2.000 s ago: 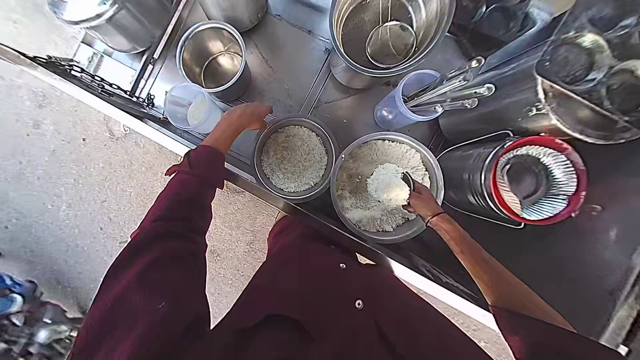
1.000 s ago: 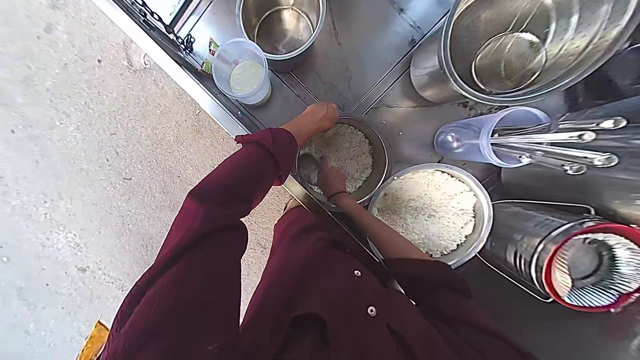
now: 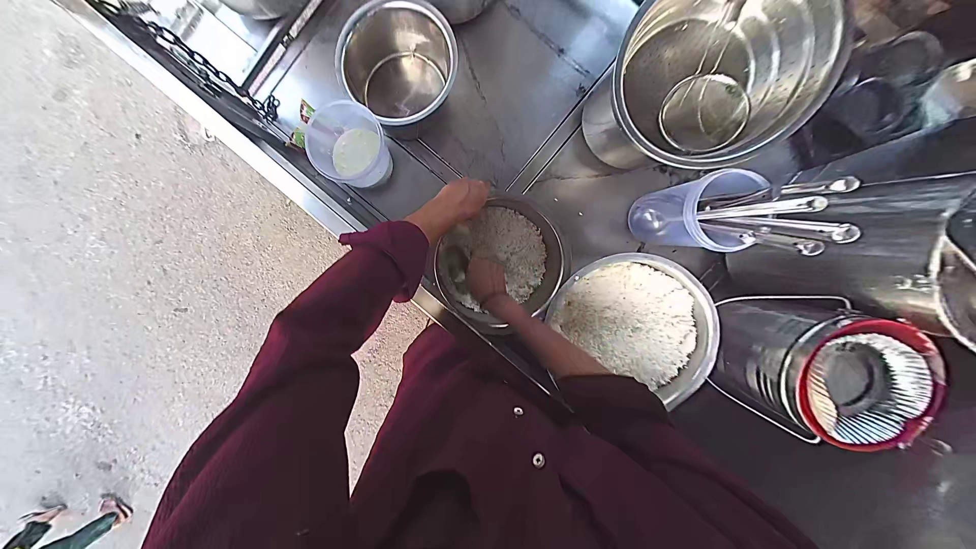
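My left hand (image 3: 460, 203) grips the far left rim of a steel bowl (image 3: 559, 255) that holds white grated or crumbly food (image 3: 515, 242). Inside this bowl, my right hand (image 3: 486, 276) is closed on a small metal bowl or scoop (image 3: 456, 267), which is dark and partly hidden by the fingers. Just right of it stands a second, wider steel bowl (image 3: 709, 305), heaped with the same kind of white food (image 3: 629, 316); my right forearm and sleeve cover its near left edge.
Behind are a steel pot (image 3: 396, 61), a plastic cup with white contents (image 3: 347, 145) and a large steel vessel (image 3: 610, 130). Spoons (image 3: 793, 206) lie in a tipped plastic cup (image 3: 671, 213). A red-rimmed steel container (image 3: 873, 328) lies right. A person's feet (image 3: 114, 507) show lower left.
My right hand has moved left from the wider bowl to the smaller one since two seconds ago. My left hand is now on the smaller bowl's rim. The view has shifted.
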